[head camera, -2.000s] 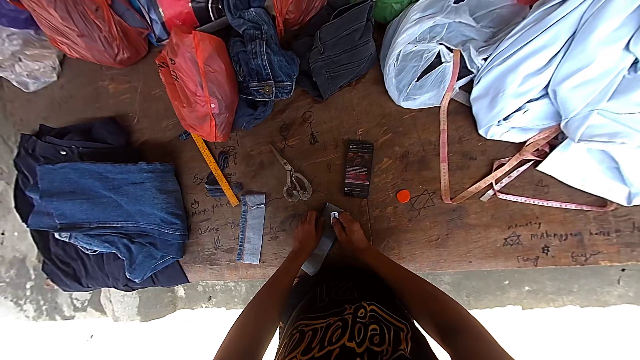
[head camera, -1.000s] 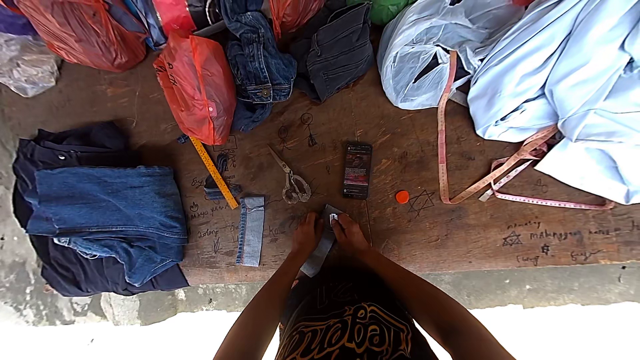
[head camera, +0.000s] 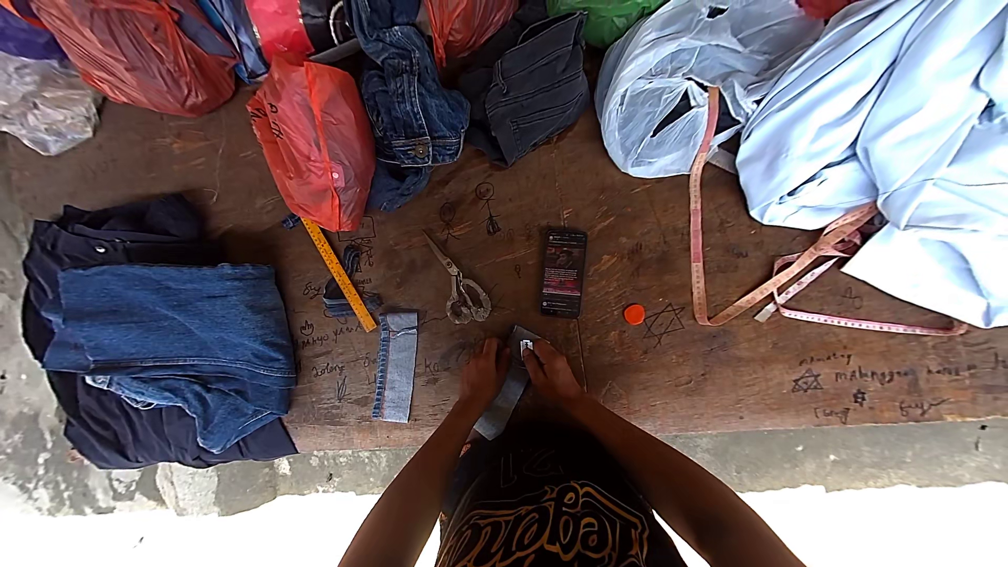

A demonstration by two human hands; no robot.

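Near the front edge of the wooden table, my left hand grips the left side of a grey-blue denim strip. My right hand pinches the strip's upper end, where a small white item shows by the fingertips; I cannot tell what it is. A cut denim piece with a stitched edge lies to the left. Scissors with wrapped-looking handles rest above my hands, tips pointing up and left. A smartphone with a lit screen lies above my right hand, and an orange-red round cap to its right.
Folded jeans lie on dark clothing at the left. A yellow ruler slants beside small denim scraps. Red bags, dark jeans and a whitish bag line the back. A measuring tape loops near pale blue fabric.
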